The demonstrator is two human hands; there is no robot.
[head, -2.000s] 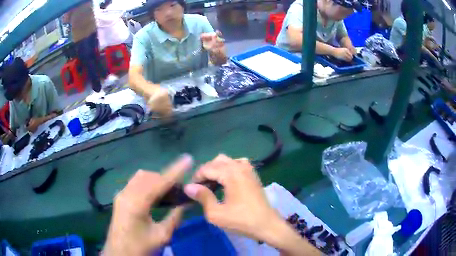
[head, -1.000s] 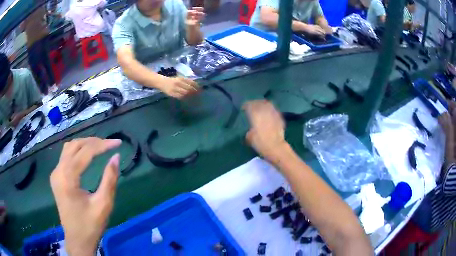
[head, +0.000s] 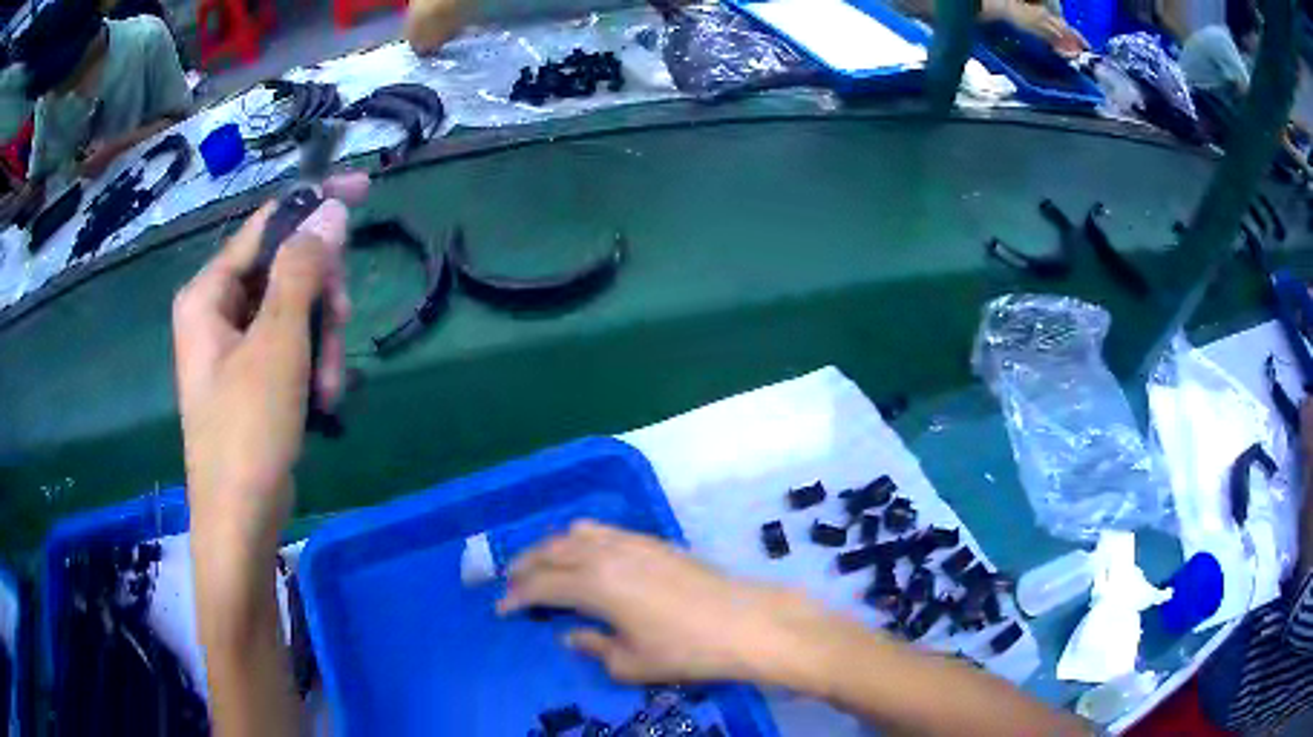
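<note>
My left hand (head: 267,324) is raised at the left over the green belt and grips a black headband (head: 295,216), seen partly between the fingers. My right hand (head: 619,598) is low inside the blue parts tray (head: 411,576), fingers bent downward; whether it holds a piece is hidden. A small white scrap (head: 478,559) lies in the tray beside its fingertips. Small black end pieces (head: 619,716) lie at the tray's near end. More black pieces (head: 914,562) lie on the white sheet (head: 734,446) to the right.
Two curved bands (head: 540,292) lie on the green belt (head: 720,216). A second blue tray (head: 65,576) with dark parts is at left. A clear plastic bag (head: 1073,418), white tissue (head: 1113,612) and blue-capped bottle (head: 1192,590) are at right. Seated people are opposite.
My left hand was open and now grips a black band. My right hand has moved from over the belt down into the blue tray. The view has tilted downward.
</note>
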